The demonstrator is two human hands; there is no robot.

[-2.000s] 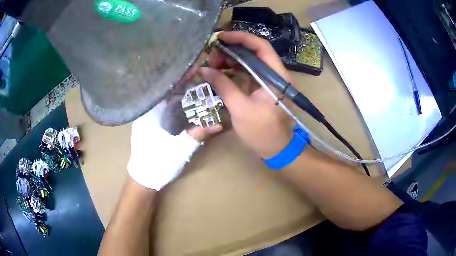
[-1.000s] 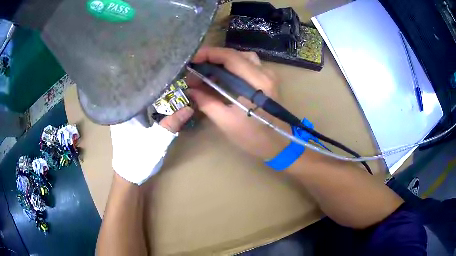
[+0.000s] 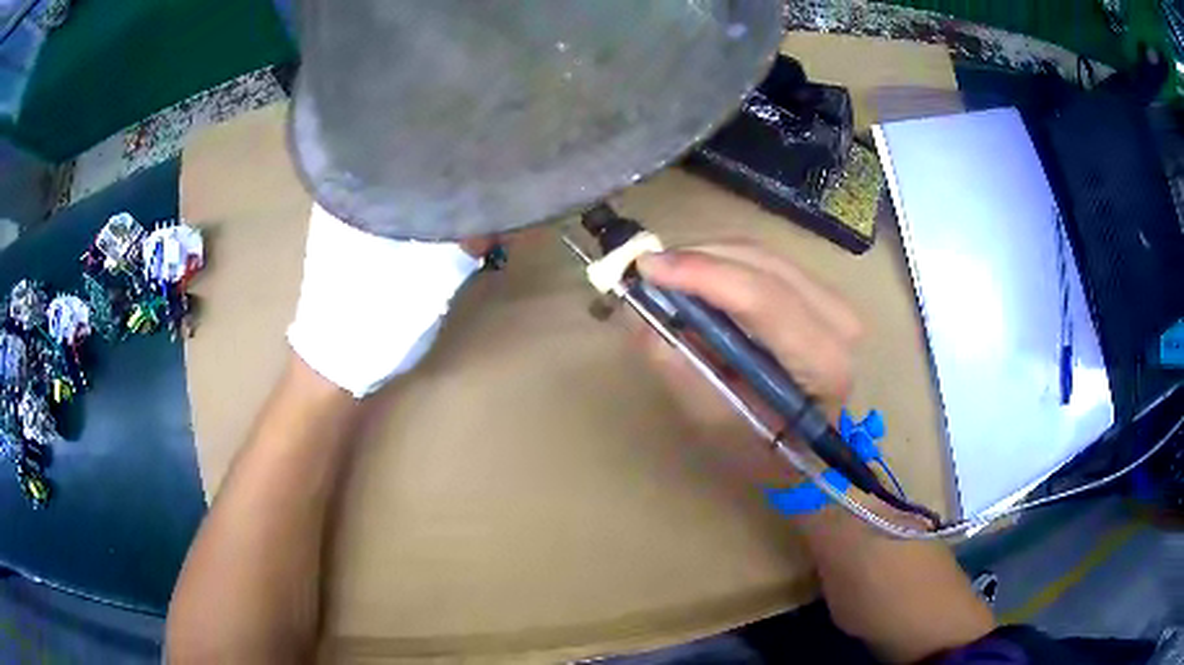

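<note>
My left hand (image 3: 379, 301), in a white glove, reaches under the front edge of the grey fume hood (image 3: 532, 117). The hood hides its fingers; only a fingertip and a small dark bit (image 3: 493, 257) show below the rim, and what it holds cannot be made out. My bare right hand (image 3: 753, 331), slightly blurred, is closed around the black soldering iron (image 3: 740, 351). The iron's cream guide clamp (image 3: 623, 264) and dark front end lie just below the hood's rim, apart from my left hand. A thin silvery feed tube (image 3: 695, 361) runs along the iron.
Wired assemblies (image 3: 136, 266) lie in clusters on the dark mat at left. The black iron stand (image 3: 792, 150) with its yellowish cleaner (image 3: 854, 195) is beyond my right hand. White paper (image 3: 993, 299) with a pen (image 3: 1067, 357) lies at right, on and beside the brown cardboard (image 3: 558, 520).
The view has shifted. My right hand with the iron has moved away from my left hand, towards the right. The white and metallic assembly seen in my left hand is now out of sight.
</note>
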